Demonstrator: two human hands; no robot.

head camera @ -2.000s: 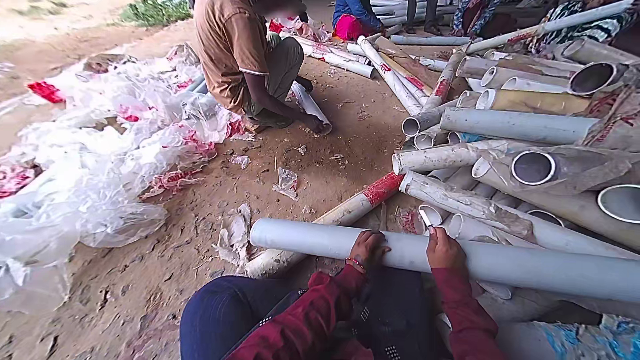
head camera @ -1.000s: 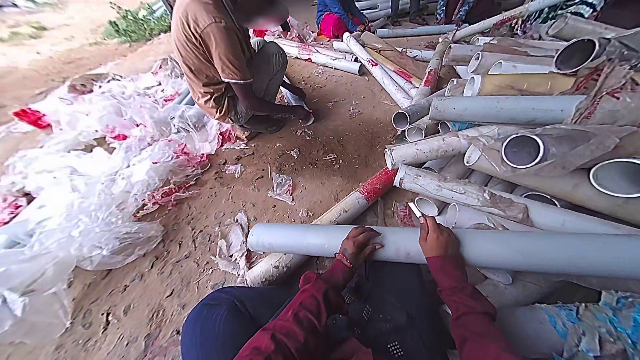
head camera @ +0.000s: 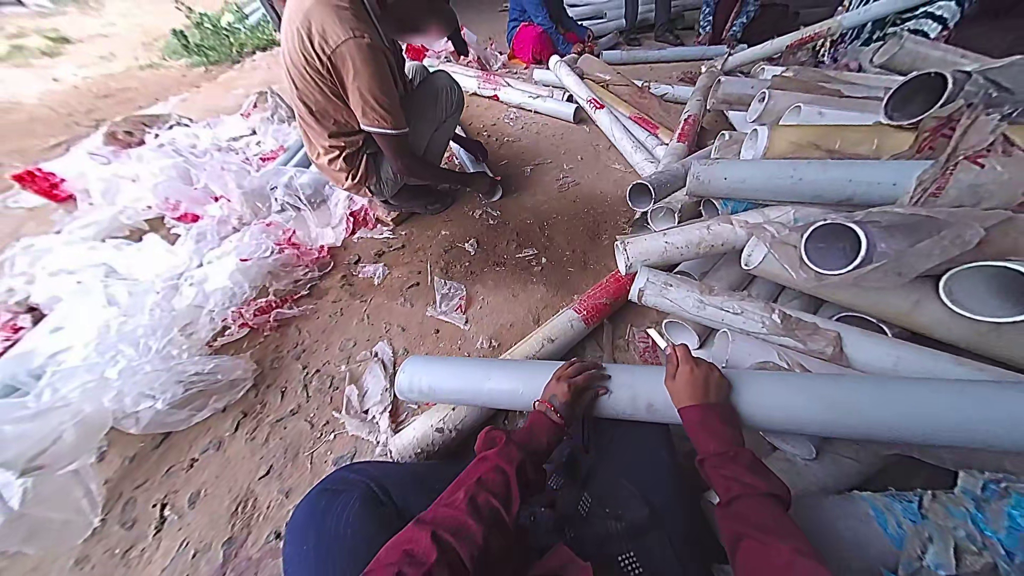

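Note:
A long light-grey plastic pipe (head camera: 480, 387) lies across my lap, its rounded left end over the dirt floor and its right part reaching past the frame edge. My left hand (head camera: 573, 390) rests on top of the pipe near its middle, a red band at the wrist. Just to the right, my right hand (head camera: 694, 379) grips a small pale tool (head camera: 658, 338), perhaps a blade, its tip pointing up and left above the pipe. Under the grey pipe runs a dirty white pipe with a red-printed wrap (head camera: 602, 300).
Many pipes, some in torn film, are piled at the right (head camera: 808, 182). A heap of clear and red plastic wrapping (head camera: 176, 264) covers the left ground. A crouching person (head camera: 344, 88) handles a pipe ahead; other people sit farther back. Blue-marked wrapping (head camera: 960, 520) lies lower right.
My left hand has shifted slightly left along the pipe from where it was two seconds ago. The pipe stays across my lap, and the small tool remains in my right hand.

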